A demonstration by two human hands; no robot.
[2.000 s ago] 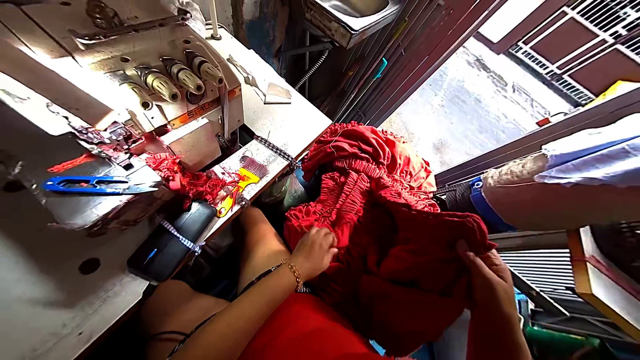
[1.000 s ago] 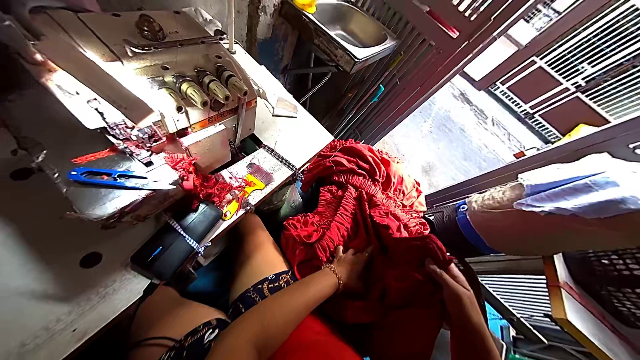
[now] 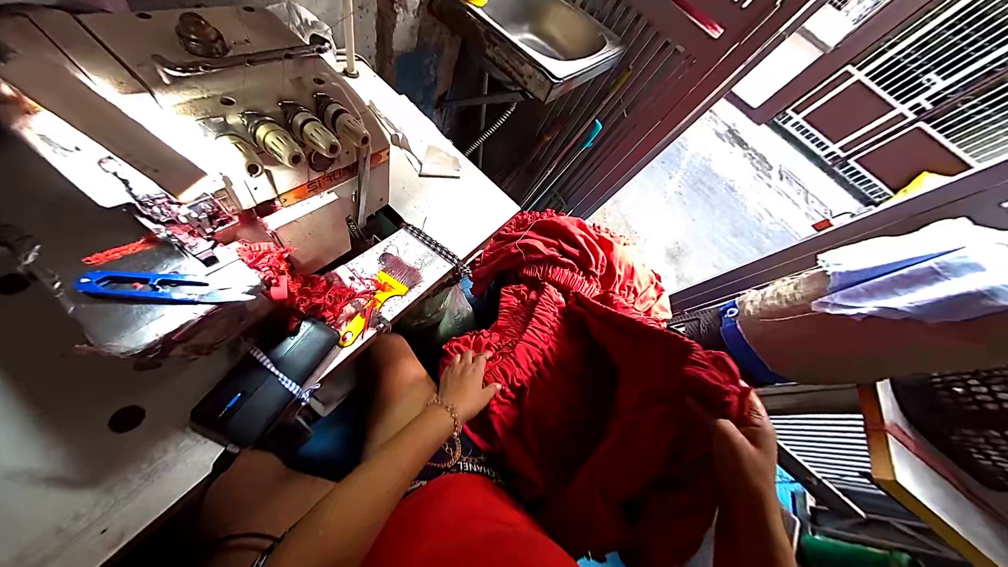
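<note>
A red garment with gathered, elasticated edges (image 3: 583, 378) lies bunched over my lap. My left hand (image 3: 466, 386) rests on its gathered band, fingers slightly apart; whether it pinches the cloth is hard to tell. At the right, my right hand (image 3: 744, 441) grips the garment's edge between thumb and fingers. To the left stands an industrial overlock sewing machine (image 3: 315, 177) with red scraps (image 3: 307, 287) by its needle area. Blue thread snips (image 3: 150, 285) lie on the machine's plate, and a yellow-handled brush (image 3: 370, 309) lies beside the scraps.
A black case (image 3: 264, 386) is strapped to the table edge. Behind are a metal sink (image 3: 555, 35) and a slatted gate (image 3: 622, 102). A padded post with a blue band (image 3: 744, 346) and white cloth (image 3: 921, 272) reaches in from the right, above a wood-edged board (image 3: 913, 472).
My left hand has moved left from the middle of the garment to its gathered band. My right hand still holds the right side, and the cloth between the hands is more spread out.
</note>
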